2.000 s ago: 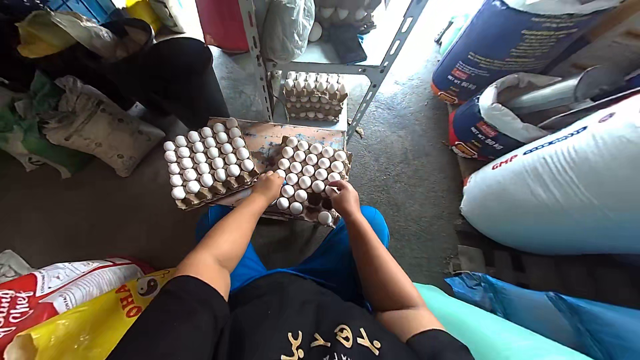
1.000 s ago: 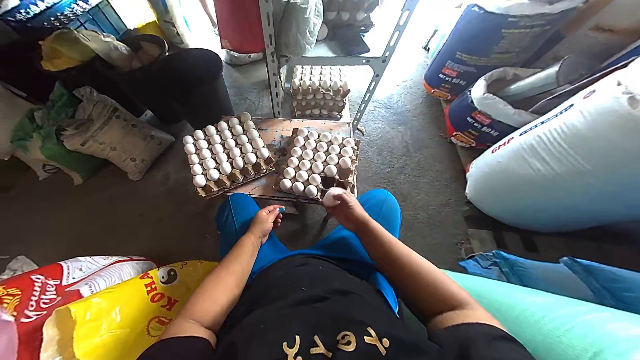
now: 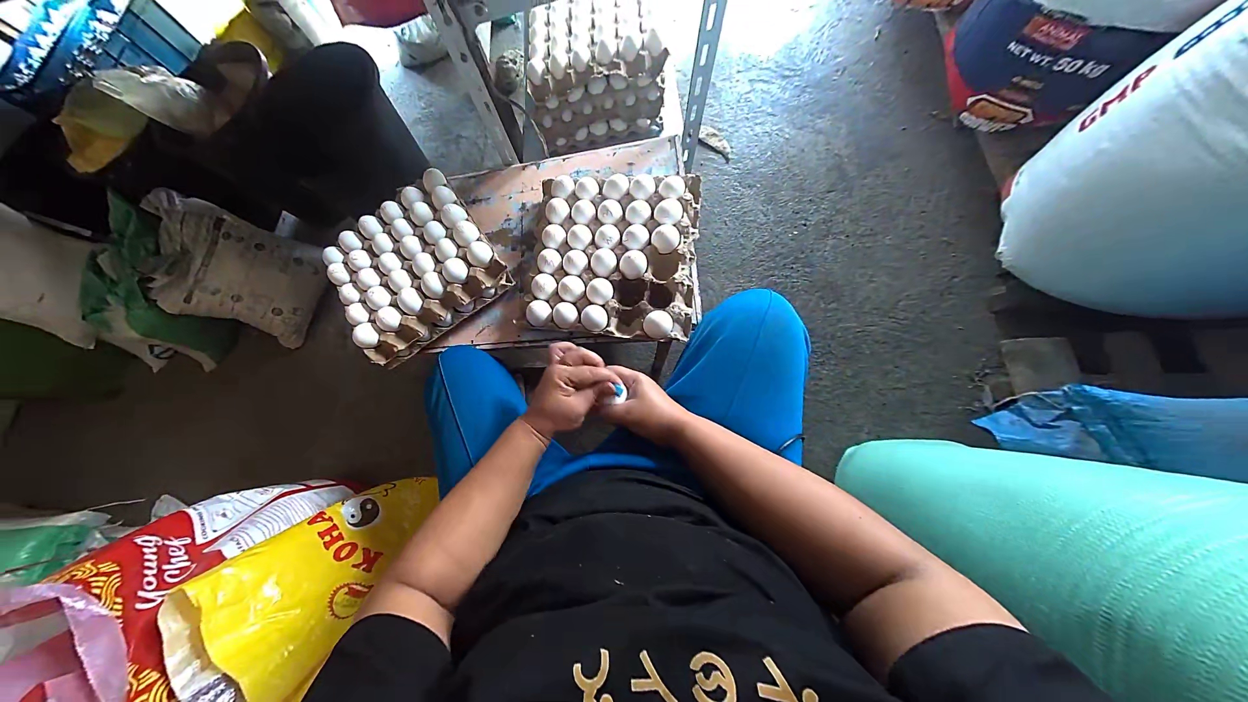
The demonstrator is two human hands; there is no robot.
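My right hand [image 3: 645, 405] holds a white egg [image 3: 612, 395] above my lap, mostly covered by fingers. Against the egg is my left hand [image 3: 568, 390], its fingers bent around something small and blue whose kind I cannot tell. Beyond my hands, a cardboard egg tray [image 3: 694, 258] full of white eggs has several bare cups at its near right part. To its left, a second cardboard egg tray [image 3: 390, 349] of eggs lies at an angle. Both rest on a worn low wooden table [image 3: 502, 210].
Stacked egg trays [image 3: 600, 112] stand behind, by a metal rack post [image 3: 704, 78]. A black bin [image 3: 331, 127] and sacks [image 3: 234, 263] are at left, a yellow bag [image 3: 283, 585] near left. Large white [image 3: 1131, 185] and green [image 3: 1033, 526] sacks fill the right.
My right hand has drawn back from the right tray with an egg, and my two hands have come together over my lap. Two seconds ago both hands were at that tray.
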